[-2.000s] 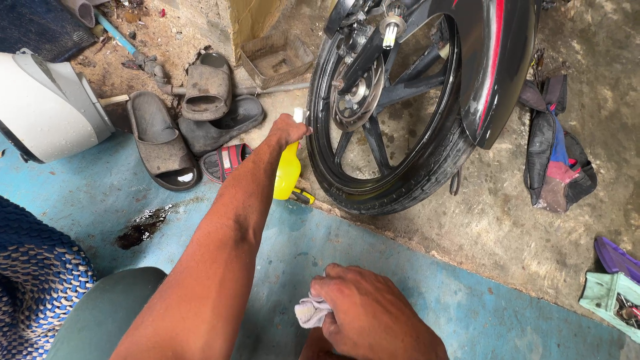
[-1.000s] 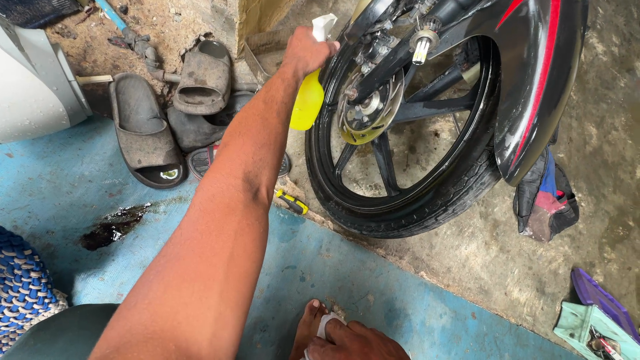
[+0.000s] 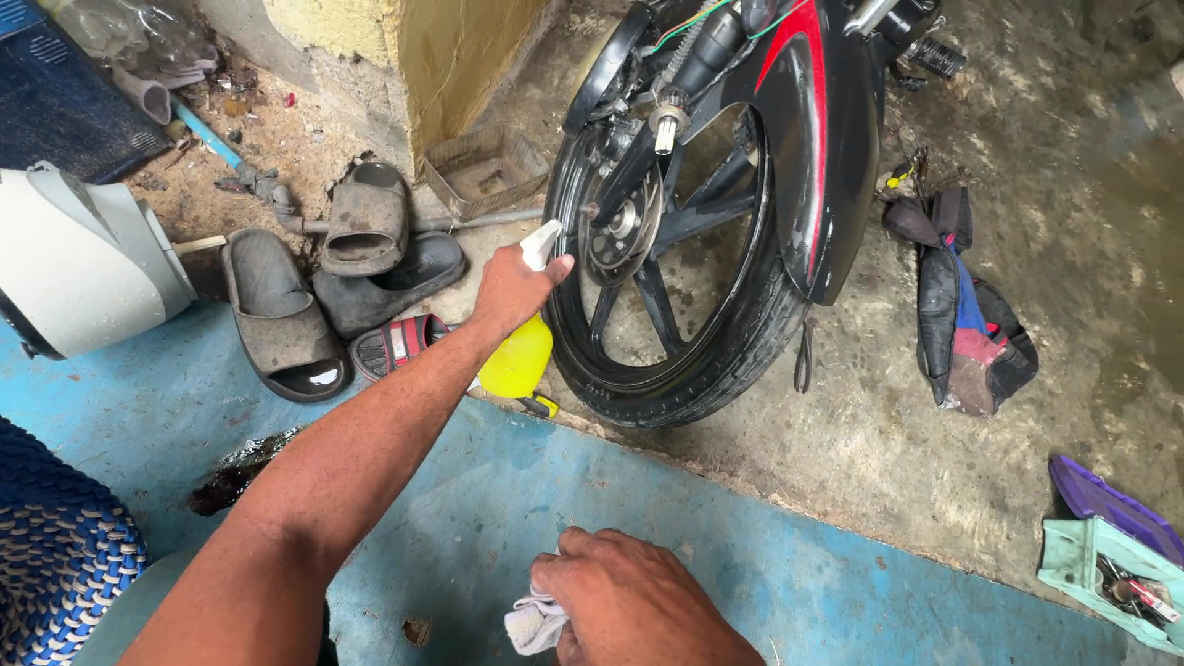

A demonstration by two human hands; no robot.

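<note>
My left hand grips a yellow spray bottle by its white trigger head, beside the left side of a motorcycle's front wheel. The nozzle points toward the tyre and brake disc. Whether spray comes out cannot be told. At the bottom centre, above the blue floor, my right hand holds a crumpled whitish cloth. The wheel has black spokes, and a black fender with a red stripe covers its right side.
Rubber slippers lie left of the wheel, near a white helmet-like object. A yellow-and-black tool lies under the bottle. Right are a dark cloth item and a teal basket. A woven blue-white seat is lower left.
Against one second ago, my left hand with the bottle is lower beside the wheel. My right hand with the cloth has come up from the bottom edge. The view has shifted.
</note>
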